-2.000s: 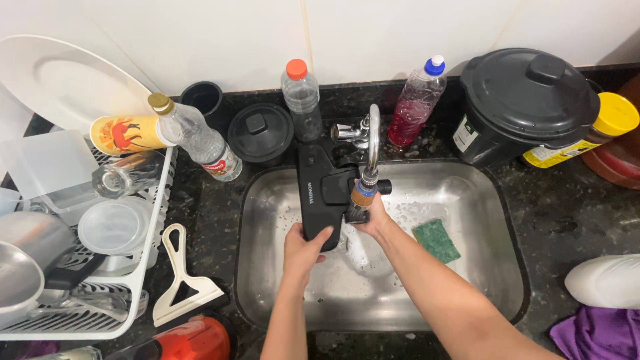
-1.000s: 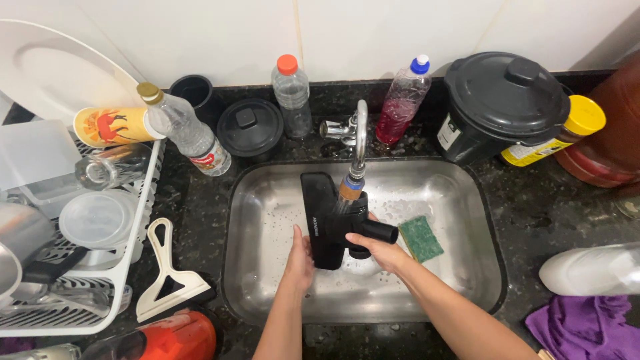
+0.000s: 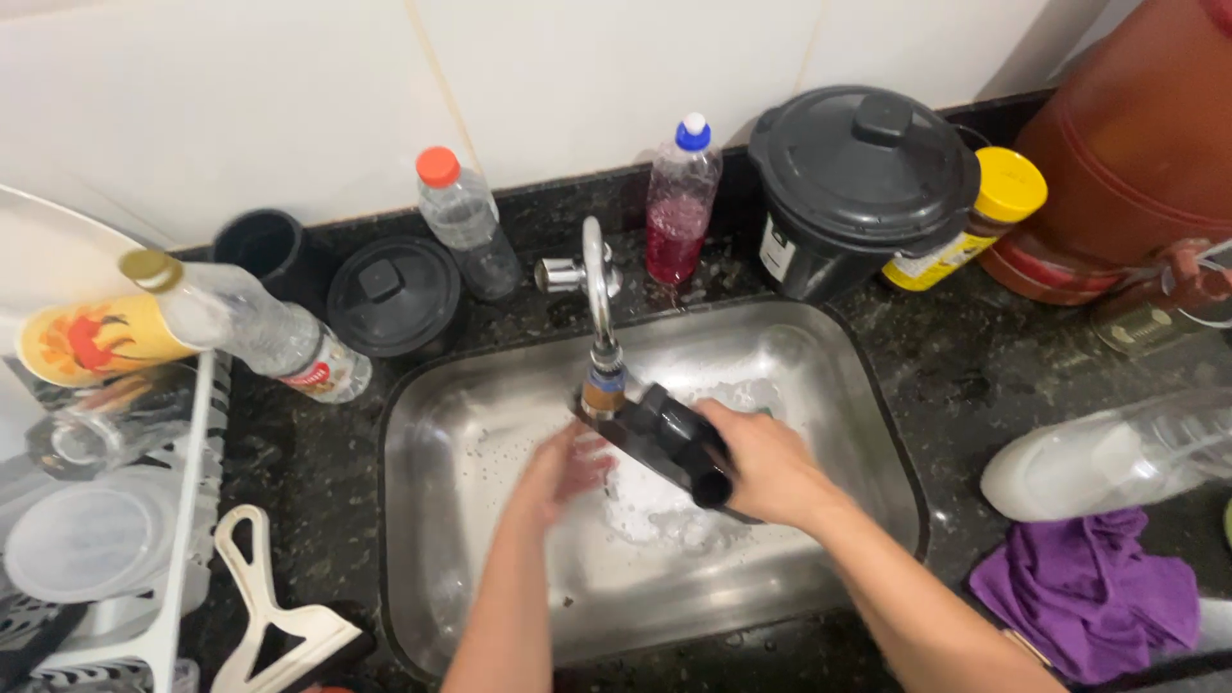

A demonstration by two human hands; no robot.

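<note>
My right hand (image 3: pixel 765 462) grips a black plastic vacuum-cleaner floor head (image 3: pixel 664 438) by its right side, tilted over the stainless steel sink (image 3: pixel 481 597). The round neck of the floor head points toward me. Above its left end hangs the chrome faucet (image 3: pixel 597 279) with a brown and blue tip. My left hand (image 3: pixel 568 467), blurred, is beside the floor head, below the faucet tip, with fingers apart and nothing in it. White foam or water lies on the sink floor under the head. A green sponge (image 3: pixel 767 412) is almost wholly hidden behind my right hand.
Behind the sink stand a red-capped bottle (image 3: pixel 472 231), a bottle of pink liquid (image 3: pixel 679 212) and a black lidded bin (image 3: pixel 861 192). Left are a white dish rack (image 3: pixel 188 500) and a squeegee (image 3: pixel 269 616). Right are a bottle of white liquid (image 3: pixel 1078 462) and a purple cloth (image 3: pixel 1097 587).
The floor head has turned from nearly upright to a slant, and its neck has swung toward me. My left hand, on it two seconds ago, is now off it. The sponge has become mostly covered.
</note>
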